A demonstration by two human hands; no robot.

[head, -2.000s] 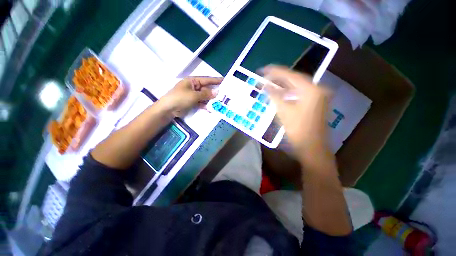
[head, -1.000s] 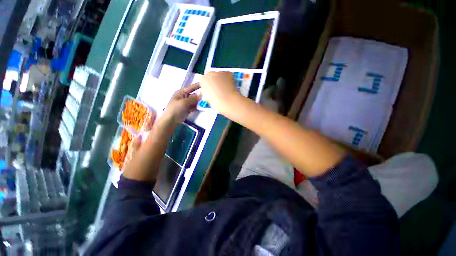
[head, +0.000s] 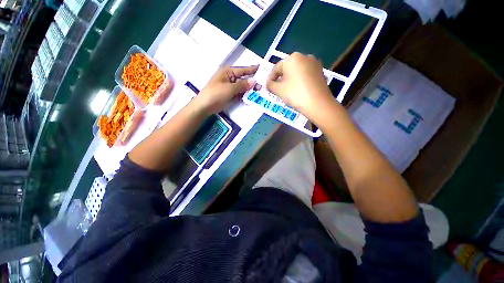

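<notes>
A white front housing [head: 308, 125] with a big open window and a blue key grid lies tilted at the bench edge. My left hand [head: 227, 85] holds its left edge, with thumb and index finger at the key end. My right hand [head: 298, 80] is over the key area with fingers bent together and covers part of the keys. Whether its fingertips hold a small part cannot be told. A row of blue keys [head: 272, 106] shows below my right hand.
Two clear tubs of orange parts [head: 143, 78] stand on the left. A dark panel with a teal window [head: 208, 142] lies nearer me. A carton [head: 467, 128] at the right holds a white sheet [head: 393, 113]. Another white housing [head: 190, 15] lies at the back. A perforated tray [head: 96, 197] is lower left.
The view has turned and shifted. My right hand has moved from beside my left fingertips to over the middle of the key area. My left hand stays at the housing's edge.
</notes>
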